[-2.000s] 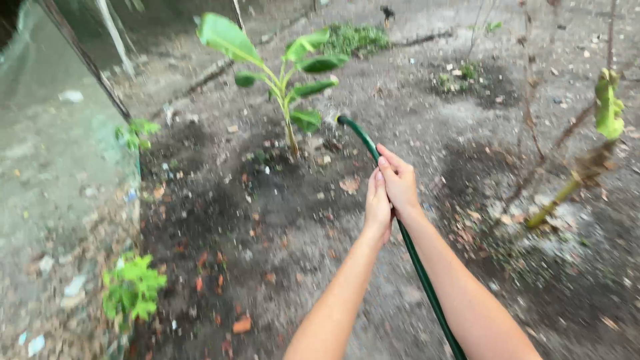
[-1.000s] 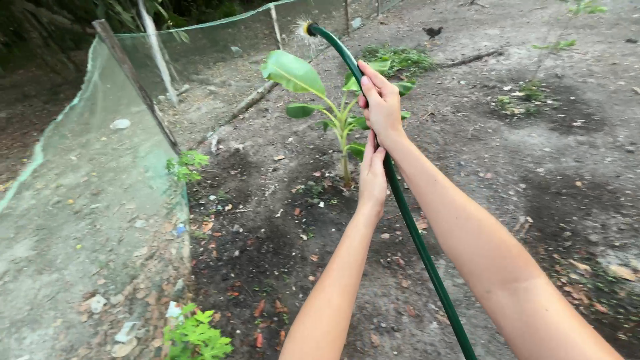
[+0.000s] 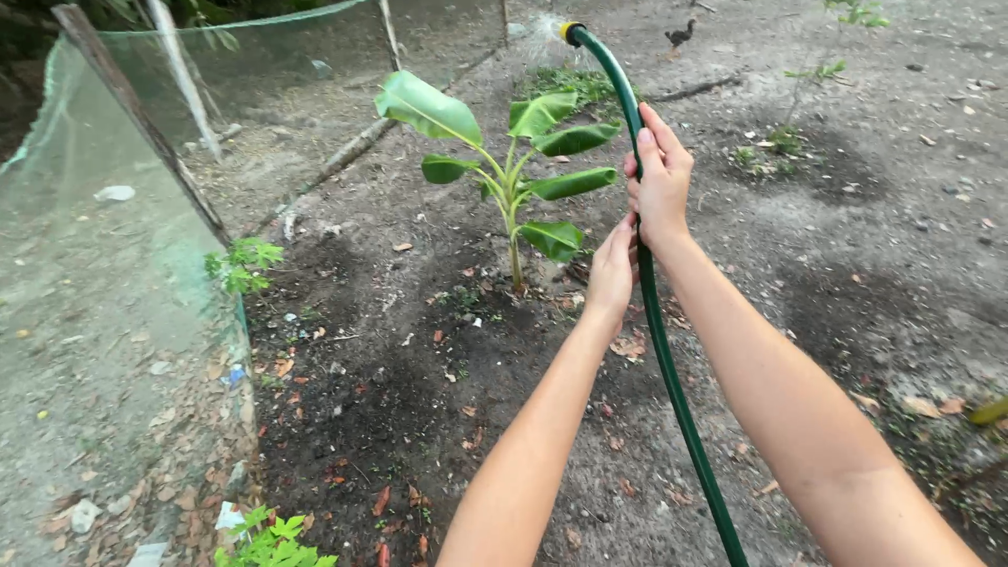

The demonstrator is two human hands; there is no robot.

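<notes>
A green garden hose rises from the bottom edge and curves left at its top, ending in a yellow-tipped nozzle that sprays water. My right hand is wrapped around the hose below its bend. Just beneath it, my left hand holds the hose from the left side, its fingertips partly hidden behind the hose. Left of both hands a young banana plant stands upright in dark soil, with the nozzle higher in view than its leaves.
Green netting on wooden posts runs along the left. Small leafy plants grow by its foot and at the bottom. A dark bird stands at the back, near a branch. A low shrub is at right.
Both hands have moved up with the hose since the oldest frame, and the nozzle is now above the banana plant's leaves. Water spray shows at the nozzle. The view has shifted somewhat.
</notes>
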